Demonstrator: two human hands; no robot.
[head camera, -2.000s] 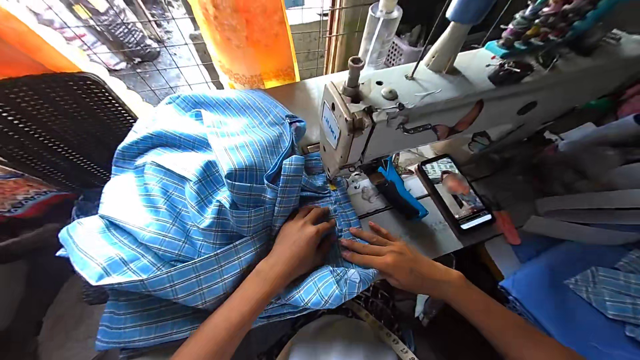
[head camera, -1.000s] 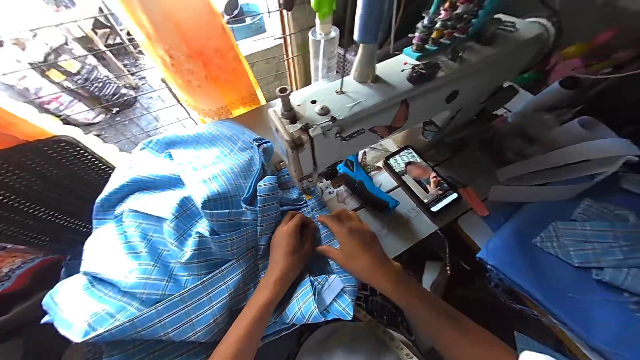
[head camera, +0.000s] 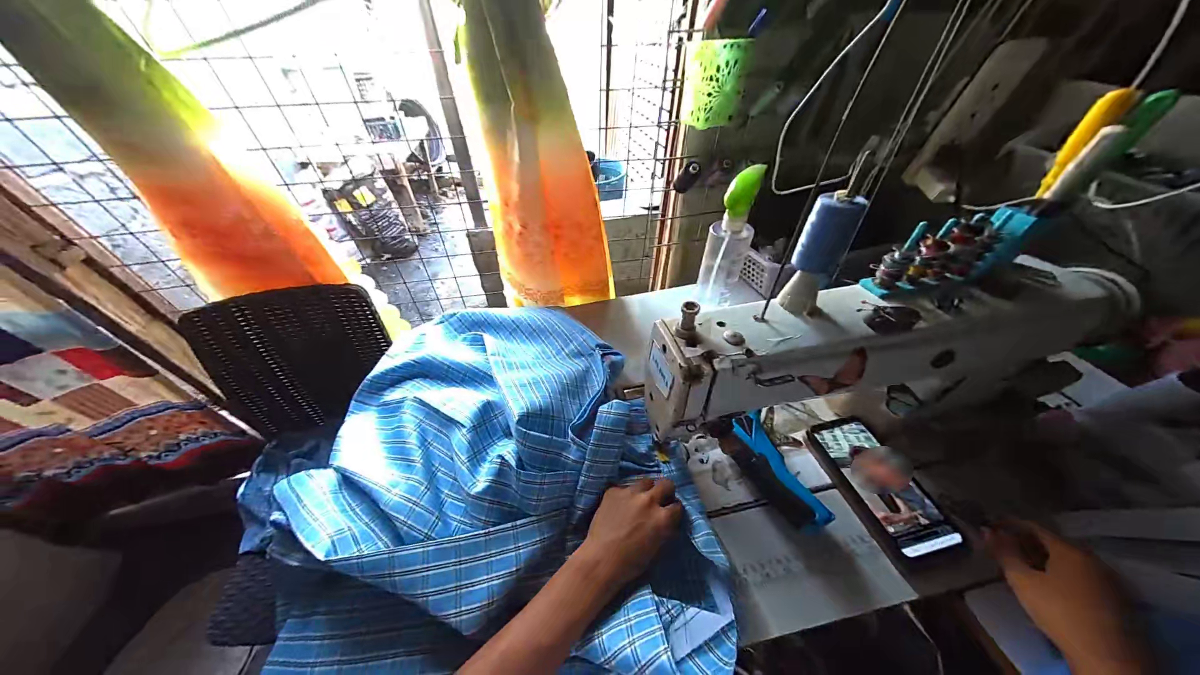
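Blue plaid fabric (head camera: 450, 469) lies bunched over the left of the sewing table, with one edge under the head of an industrial sewing machine (head camera: 806, 361). My left hand (head camera: 636, 523) is closed on this fabric, just in front of the needle area. My right hand (head camera: 1059, 577) is off the cloth at the lower right, beside a smartphone (head camera: 886, 487) with a lit screen. It is blurred, and whether its fingers hold anything cannot be told. A blue-and-black handled tool (head camera: 773, 473) rests on the machine bed between the needle area and the phone.
A blue thread cone (head camera: 829, 230) and a teal rack of bobbins (head camera: 956, 248) stand on top of the machine. Behind it is a clear bottle with a green top (head camera: 724, 253). A black perforated chair back (head camera: 286, 356) stands at left, before a wire grille window with orange curtains (head camera: 548, 187).
My right hand has left the fabric and moved right, past the phone. My left hand stays on the cloth near the needle. The view has swung up and left.
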